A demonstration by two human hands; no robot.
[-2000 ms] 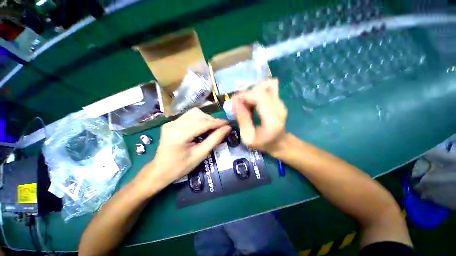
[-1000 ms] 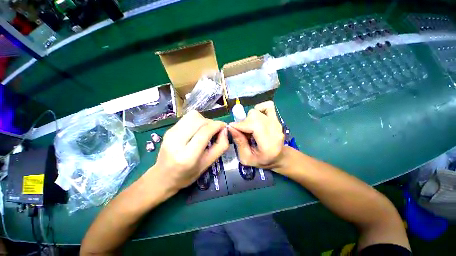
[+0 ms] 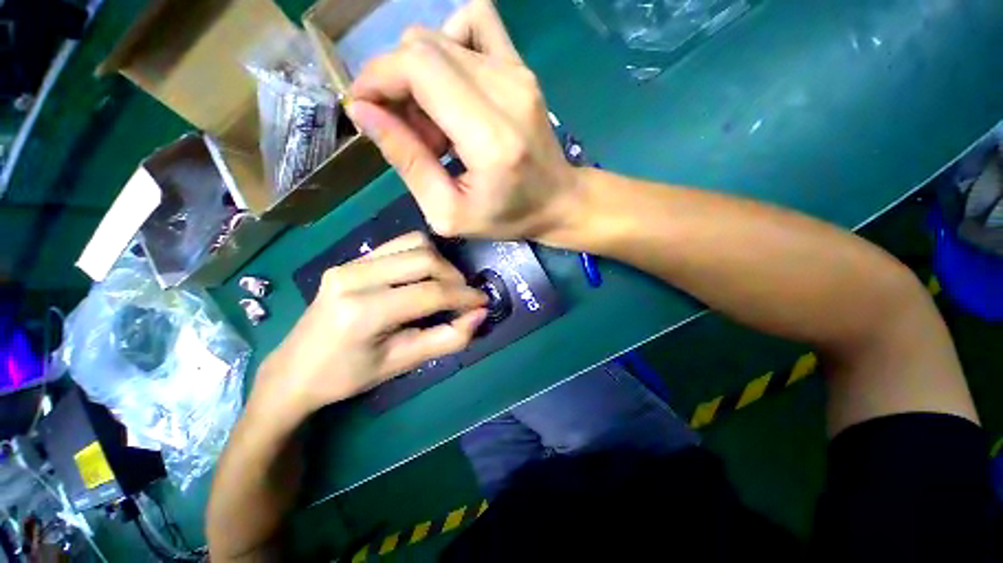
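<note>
The black fixture plates (image 3: 401, 386) with white print lie in front of me, partly covered by my hands. My left hand (image 3: 379, 310) is over them, its fingertips at a dark glossy housing (image 3: 498, 305) in an oval pocket. Whether the fingertips hold a small part is hidden. My right hand (image 3: 473, 132) is raised over the back of the fixture, beside the boxes, thumb and forefinger close together. A small yellow tip (image 3: 345, 97) shows at its fingertips. The bottle body is hidden, so I cannot tell whether the hand grips it.
Brown boxes with bagged parts (image 3: 251, 203) stand behind the fixture. Two shiny shells (image 3: 254, 297) and a crumpled clear bag (image 3: 165, 357) lie left. A black control box (image 3: 94, 451) is at far left. Blue handles (image 3: 592, 269) lie right of the fixture, and clear trays (image 3: 660, 22) at the top.
The view has turned and shifted, so the scene sits tilted. My hands have parted: the left fingertips are down at the front right pocket, the right hand is back by the boxes.
</note>
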